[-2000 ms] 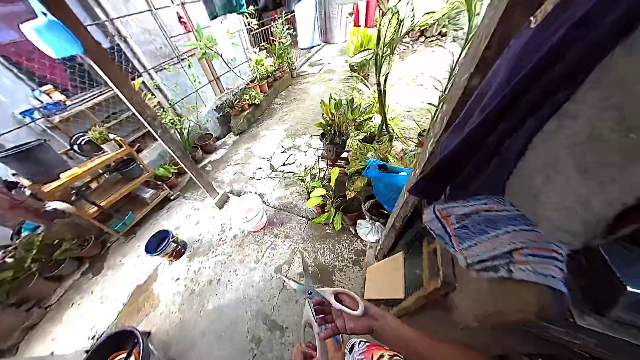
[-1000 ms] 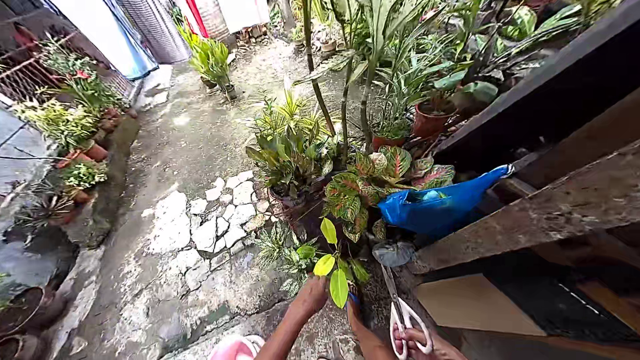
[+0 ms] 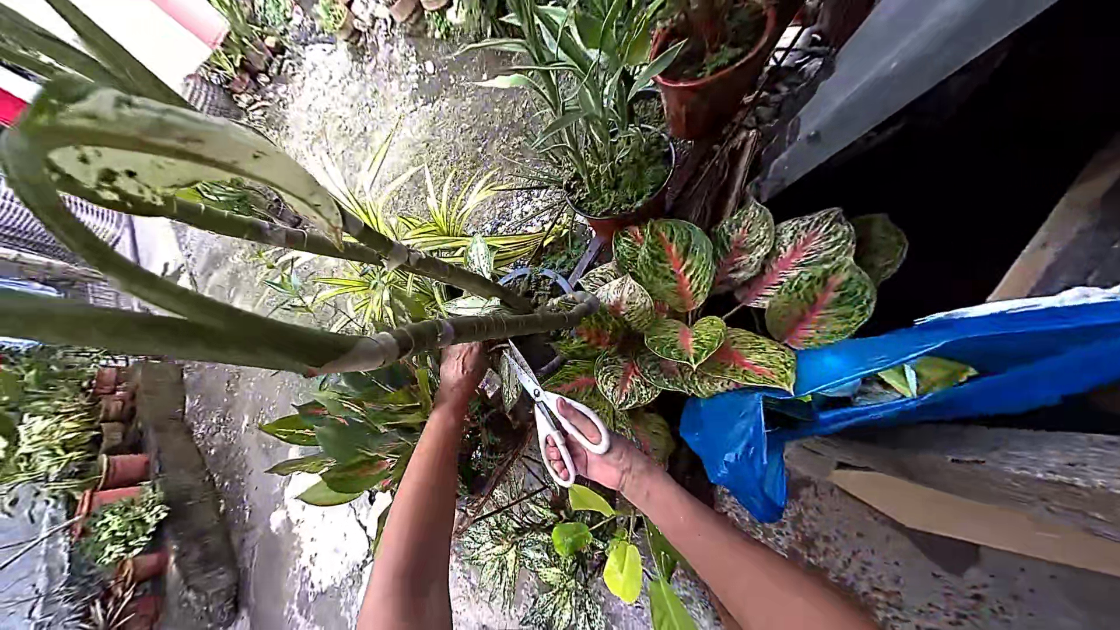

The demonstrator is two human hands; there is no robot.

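Note:
White-handled scissors [image 3: 564,429] are in my right hand [image 3: 604,457], its fingers through and around the handles, with the blades slightly parted and pointing up and left. The blade tips lie just right of my left hand [image 3: 461,367], which reaches in under a thick ringed plant stem [image 3: 455,331]. Its fingertips are hidden behind the stem and leaves, so what it touches cannot be made out. Right of the scissors grows an aglaonema with red-veined green leaves [image 3: 678,271]. A dark green leafy plant [image 3: 359,437] stands left of my left forearm.
A blue plastic bag [image 3: 744,446] with leaves inside hangs open at the right, beside a wooden board [image 3: 945,516]. Potted plants stand beyond, one in a terracotta-coloured pot [image 3: 709,101]. Long bent stems cross the upper left. More pots [image 3: 122,471] line a concrete curb [image 3: 184,499].
The view has moved in close over the plants. My left hand has gone from beside the small yellow-green plant to under the thick stem. The scissors have moved in beside it.

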